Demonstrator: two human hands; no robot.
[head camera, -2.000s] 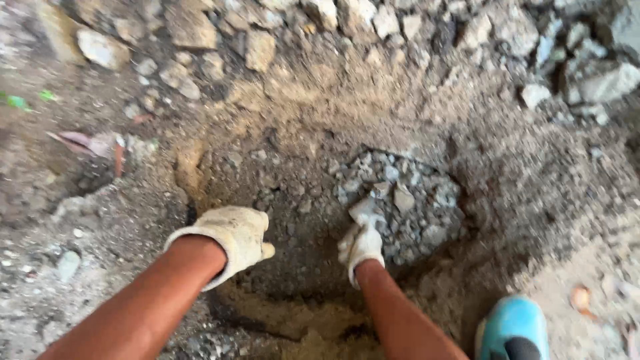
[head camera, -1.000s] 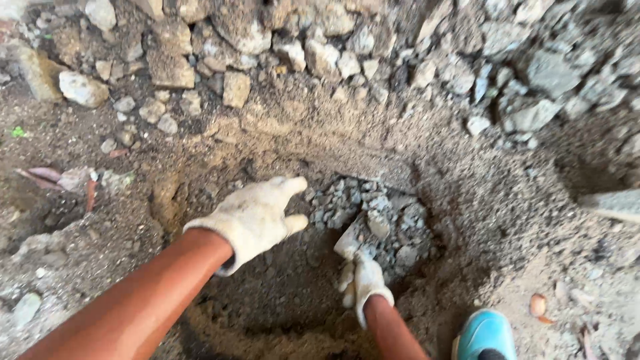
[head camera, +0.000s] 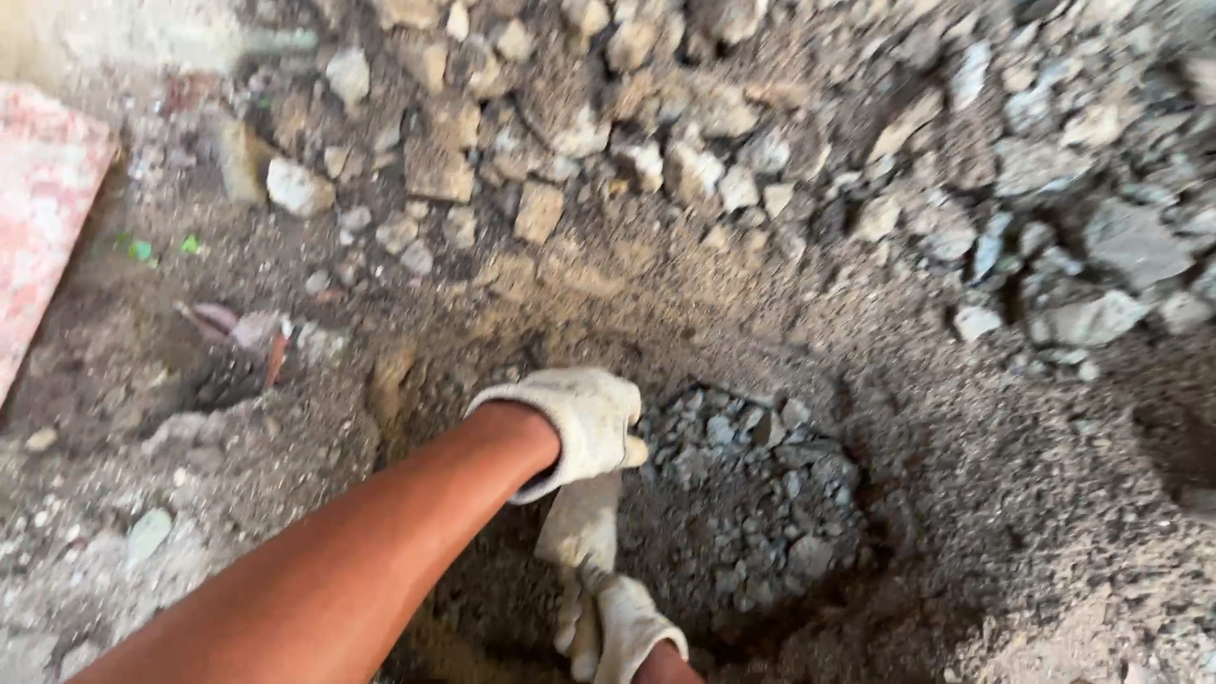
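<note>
Both of my hands wear off-white cloth gloves and are low in a dug hollow in the soil. My right hand (head camera: 613, 617) grips the narrow end of a flat, dusty hand tool (head camera: 581, 522), which looks like a trowel. My left hand (head camera: 584, 423) is just above it, at the tool's far end, fingers pointing right; whether they touch the blade cannot be told. Right beside the hands lies a bed of grey crushed stone (head camera: 760, 484), mixed with dark soil, inside the hollow.
Loose stones and rubble (head camera: 665, 161) line the far side of the hollow. Larger grey rocks (head camera: 1092, 318) lie at the upper right. A reddish-white slab (head camera: 43, 209) stands at the left edge. Dry leaves (head camera: 218, 318) lie left of the hollow.
The left hand has moved from over the stones to the tool's far end. The tool, at the grey stones' left edge before, is now left of them. The turquoise shoe has left the view.
</note>
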